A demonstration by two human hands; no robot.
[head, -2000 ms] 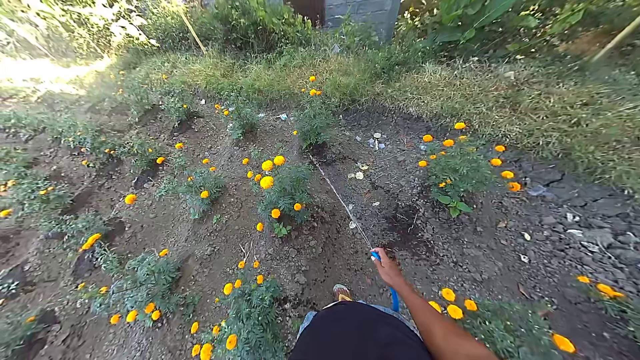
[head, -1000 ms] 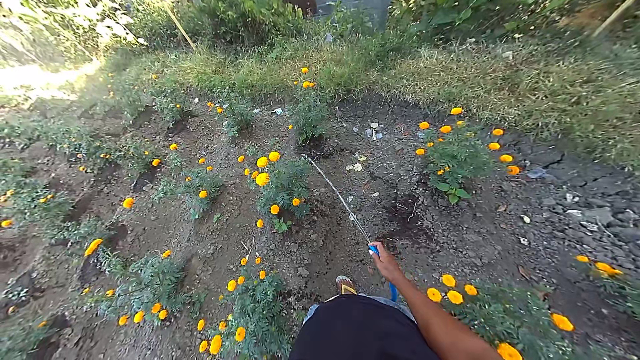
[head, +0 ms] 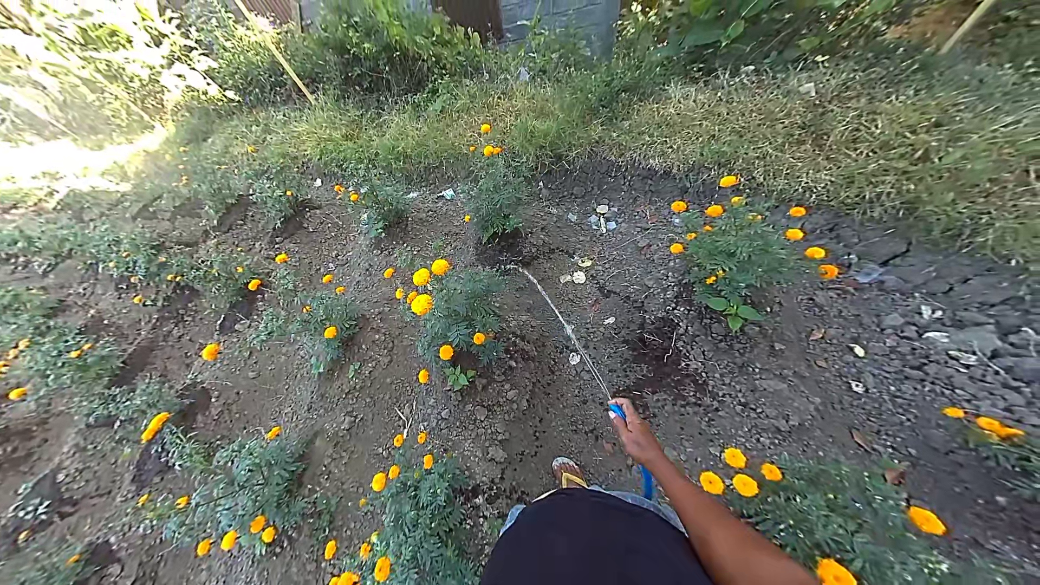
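Note:
My right hand (head: 637,435) grips the end of a blue hose (head: 647,483), its thumb near the mouth. A thin stream of water (head: 565,325) arcs forward and left from it onto the soil near the base of a marigold plant (head: 497,199). Left of the stream grows another marigold plant (head: 463,313) with large orange-yellow blooms. Dark wet soil (head: 668,357) lies just ahead of the hand, to its right. My left hand does not show.
Marigold plants stand to the right (head: 735,252), near right (head: 845,512) and near left (head: 422,512). My foot (head: 567,469) rests on rough, cloddy soil. Dry grass (head: 780,138) borders the bed, with a block wall (head: 561,24) behind. Pale litter (head: 602,218) lies on the ground.
The water stream's far end has moved farther forward, from beside the large-bloomed marigold toward the base of the one beyond it. My right hand keeps its hold on the hose.

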